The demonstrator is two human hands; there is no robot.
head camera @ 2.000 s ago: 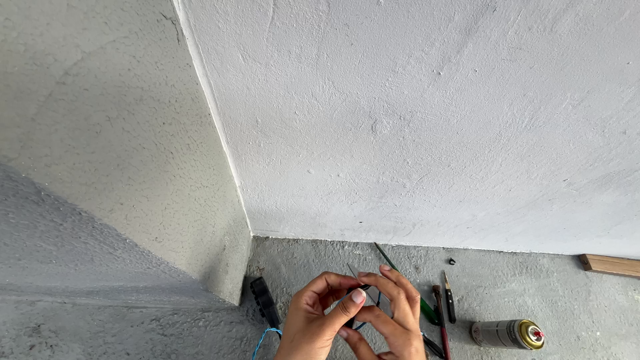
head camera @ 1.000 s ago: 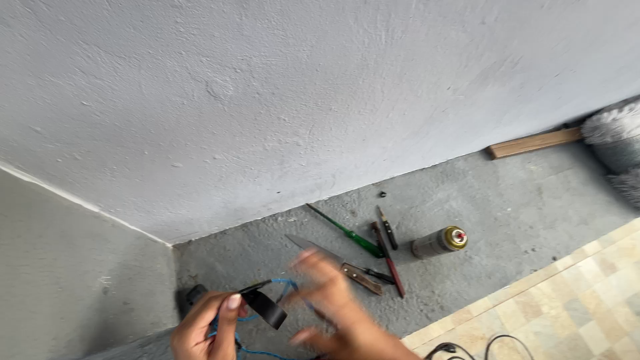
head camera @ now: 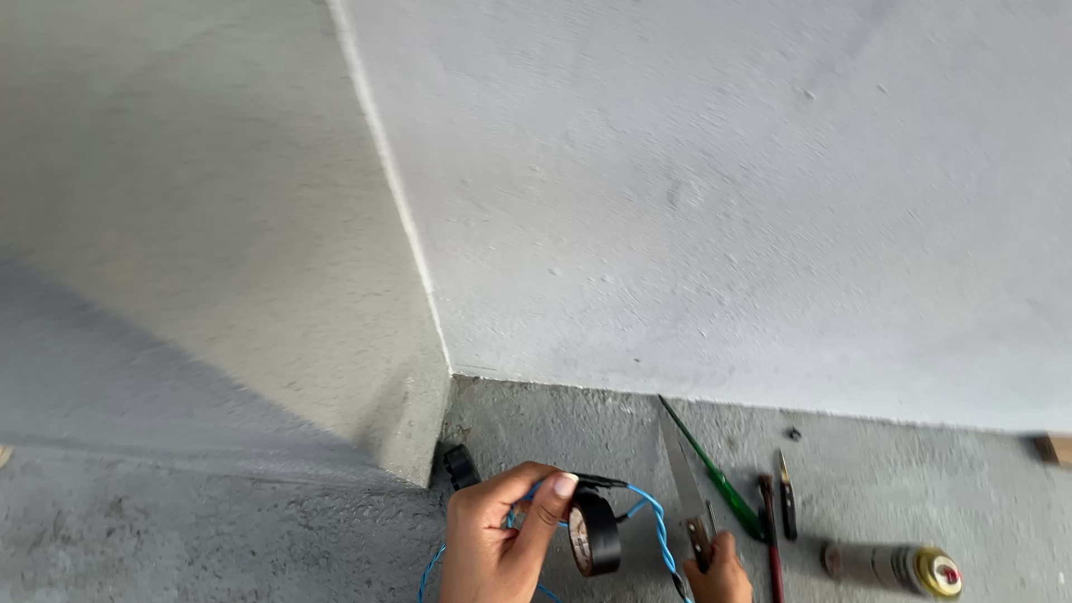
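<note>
My left hand (head camera: 507,532) pinches a black-taped stretch of blue twisted wire (head camera: 659,523) between thumb and index finger. A roll of black electrical tape (head camera: 596,533) hangs at those fingertips, partly unwound to the wire. At the lower edge, my right hand (head camera: 722,576) has its fingers closed on the wooden handle of a knife (head camera: 684,469), whose blade points up toward the wall. Right of the knife lies a green-handled tool (head camera: 722,486) with a thin dark shaft.
On the concrete floor are a dark red brush-like tool (head camera: 770,536), a small black-handled blade (head camera: 787,502), a spray can (head camera: 896,569) and a small black piece (head camera: 793,433). A black object (head camera: 460,466) sits by the wall corner; a wooden piece (head camera: 1055,448) is far right.
My right hand, blurred above the floor near the tape a second ago, is now on the knife handle. The tape roll hangs beside my left hand. The view has swung.
</note>
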